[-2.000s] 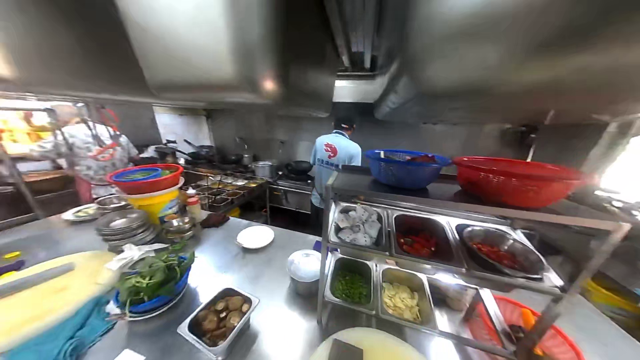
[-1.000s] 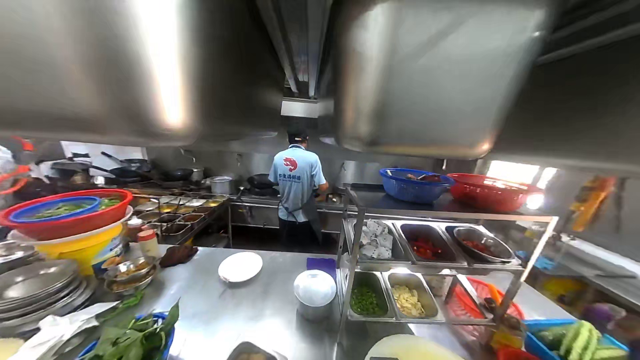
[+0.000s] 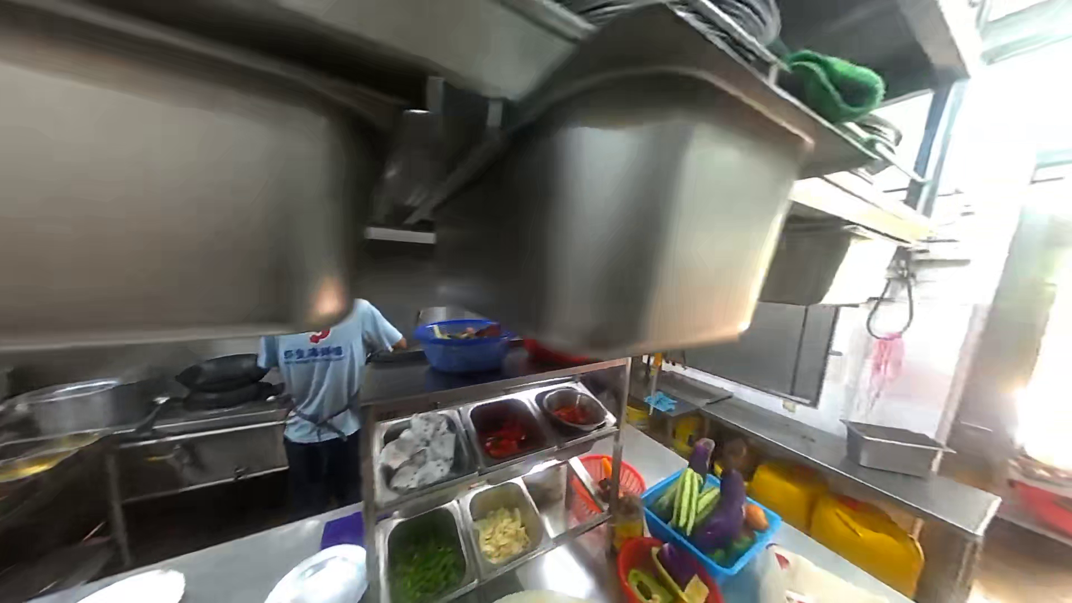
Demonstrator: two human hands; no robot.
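Note:
Neither of my hands is in view. Nearest in front stands a metal rack of steel pans: chopped green herbs, pale sliced pieces, greyish-white pieces and red pieces. A steel bowl with red pieces rests at the rack's right end. On the top shelf is a blue plastic basin. Right of the rack, a blue basket holds eggplants and green striped gourds, beside a red bowl with cut vegetables. A white bowl and a white plate lie at the bottom left.
Large steel boxes or hoods hang overhead. A co-worker in a light blue shirt stands at the stove, near a black wok. At the right are a steel counter, a rectangular steel pan and yellow containers.
The view has swung far to the right. The stacked plates, yellow bucket and leafy greens seen earlier at the left are out of frame; the right-hand counter has come into view.

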